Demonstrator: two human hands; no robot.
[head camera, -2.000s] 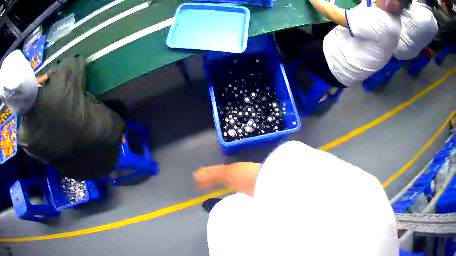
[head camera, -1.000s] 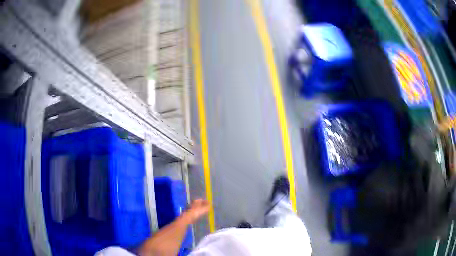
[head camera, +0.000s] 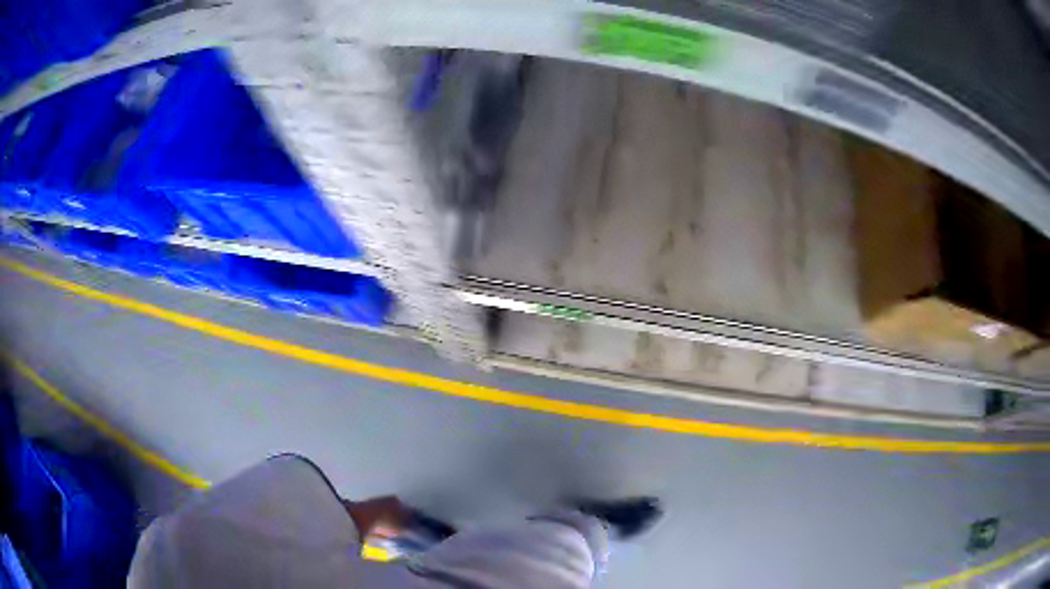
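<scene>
A small, blurred part of a hand, apparently my left hand (head camera: 378, 515), shows low in the view beside a pale sleeve (head camera: 253, 524). Its fingers are not clear. Small dark and yellow patches show beside it, and I cannot tell whether it holds anything. My right hand is not in view. Nearest in front stands a metal shelving rack (head camera: 368, 173). Blue plastic crates (head camera: 259, 213) sit on its left part. Pale stacked material (head camera: 691, 196) fills its middle bay, and a brown cardboard box (head camera: 956, 328) sits at the right.
Grey floor (head camera: 737, 506) runs along the rack, with a yellow aisle line (head camera: 553, 403) across it. My trouser leg and a dark shoe (head camera: 628, 514) are at the bottom. A blue stool or crate (head camera: 75, 506) stands at lower left. A green label (head camera: 651, 40) is on the upper shelf beam.
The view has turned from the conveyor line and blue bin, past the aisle, to face the shelving. The bare forearm seen a second ago is now mostly hidden.
</scene>
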